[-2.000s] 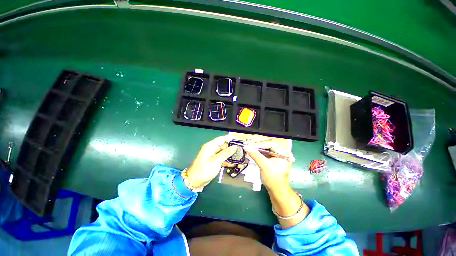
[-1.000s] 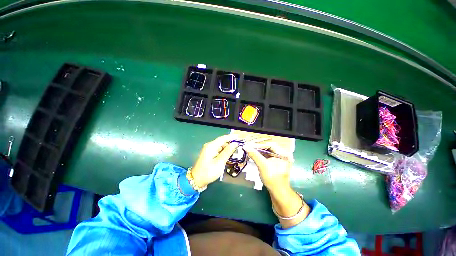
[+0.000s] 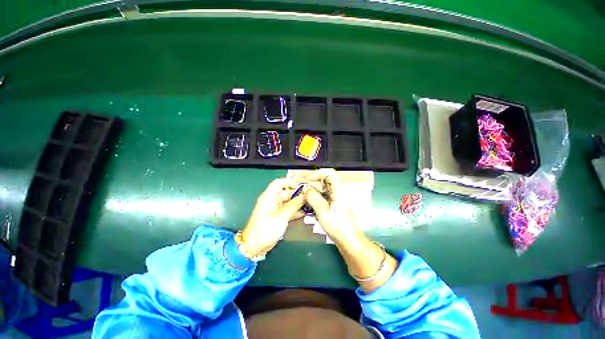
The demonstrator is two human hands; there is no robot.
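Note:
My left hand (image 3: 268, 217) and my right hand (image 3: 330, 215) meet over the pale sheet (image 3: 355, 198) in front of me. Both hold a dark, shiny-rimmed watch unit (image 3: 306, 206) between them, mostly hidden by the fingers. White adhesive pieces(?) (image 3: 320, 229) show on a greyish area below the hands. The black component tray (image 3: 312, 167) lies just beyond. Dark units with pale outlines (image 3: 235, 144) and an orange-faced unit (image 3: 308, 146) sit in its left and middle pockets. No tool can be made out in my right hand.
A second black tray (image 3: 60, 192) lies slanted at the left. A small reddish pile (image 3: 410, 203) lies right of the sheet. At the right, a black parts bin (image 3: 466, 139) stands on a silvery-white flat tray (image 3: 432, 136), beside a clear bag of pink-blue parts (image 3: 529, 212).
My right fingers have closed in against my left fingers around the unit. The slim tool and the dark loop seen below the hands no longer show. The whole view has shifted slightly.

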